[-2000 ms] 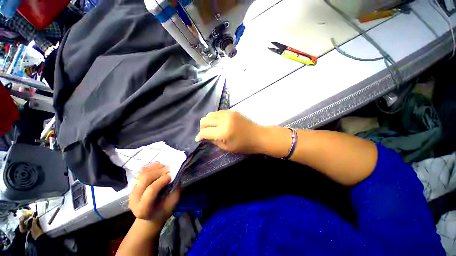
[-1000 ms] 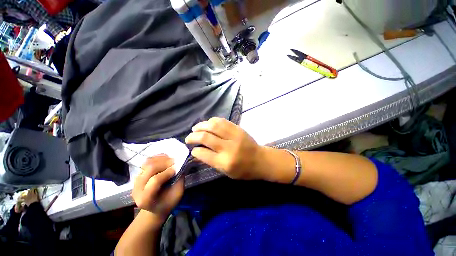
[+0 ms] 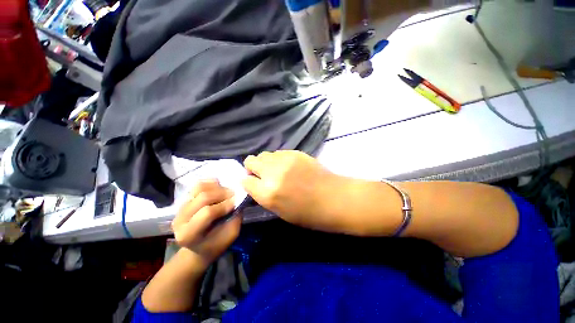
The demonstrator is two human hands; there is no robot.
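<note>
A dark grey garment shell [image 3: 208, 94] lies heaped on the table left of the needle, its right edge gathered under the presser foot area [image 3: 321, 76] of the white sewing machine head. White quilted lining [image 3: 217, 171] shows at the near edge. My left hand [image 3: 207, 217] grips the lining and dark garment edge at the table's front. My right hand [image 3: 284, 183] is beside it, palm down, its fingertips pinching the same edge. The exact layers between the fingertips are hidden.
Thread snips [image 3: 431, 91] with dark blades and an orange-red and yellow handle lie right of the needle. A grey cord [image 3: 514, 82] loops at the right. A tan-handled tool [image 3: 536, 73] lies at far right. A tape measure [image 3: 466, 169] runs along the front edge. A grey machine part [image 3: 50, 158] stands left.
The view has shifted, so the machine and snips appear further right. My right hand has moved from along the edge, nearer the machine, back to beside my left hand, which keeps its grip.
</note>
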